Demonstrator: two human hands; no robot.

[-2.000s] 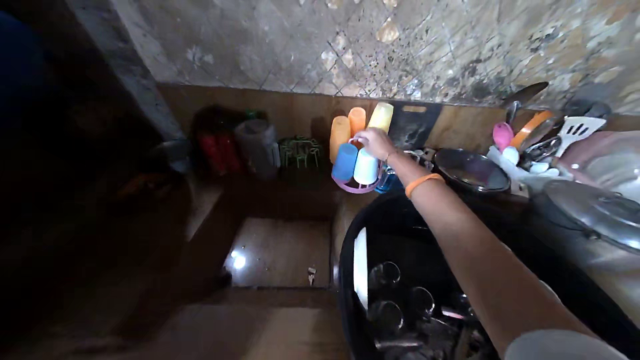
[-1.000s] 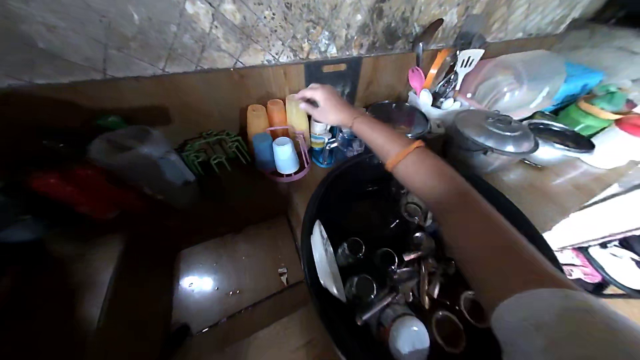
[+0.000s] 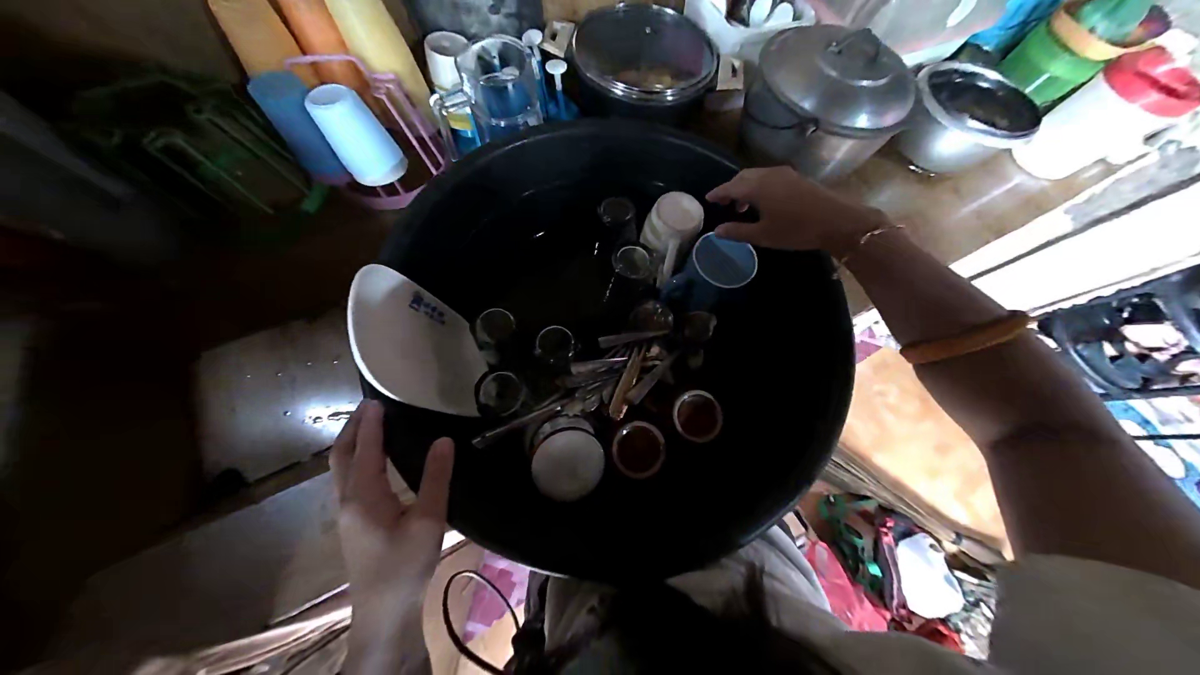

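A large round black basin (image 3: 600,534) holds drinking glasses, loose cutlery (image 3: 609,375), a white cup (image 3: 675,216) and a blue mug (image 3: 725,261). Inside its left wall leans a white plate or bowl (image 3: 403,347). My left hand (image 3: 394,487) is at the basin's left rim, thumb and fingers apart, holding nothing. Over the right part of the basin, just above the blue mug, my right hand (image 3: 778,211) reaches with thumb and fingers spread. Whether its fingertips touch the mug cannot be told.
Behind the basin stand a pink cup rack (image 3: 398,197) with plastic tumblers, a clear glass mug (image 3: 502,84), a glass-lidded pot (image 3: 645,56), a lidded aluminium pot (image 3: 834,84) and a smaller metal pot (image 3: 975,117). A green wire rack (image 3: 206,141) is at the left.
My right hand has moved from the tumblers at the cup rack to over the basin. My left hand has come into view. The view has shifted down toward the basin.
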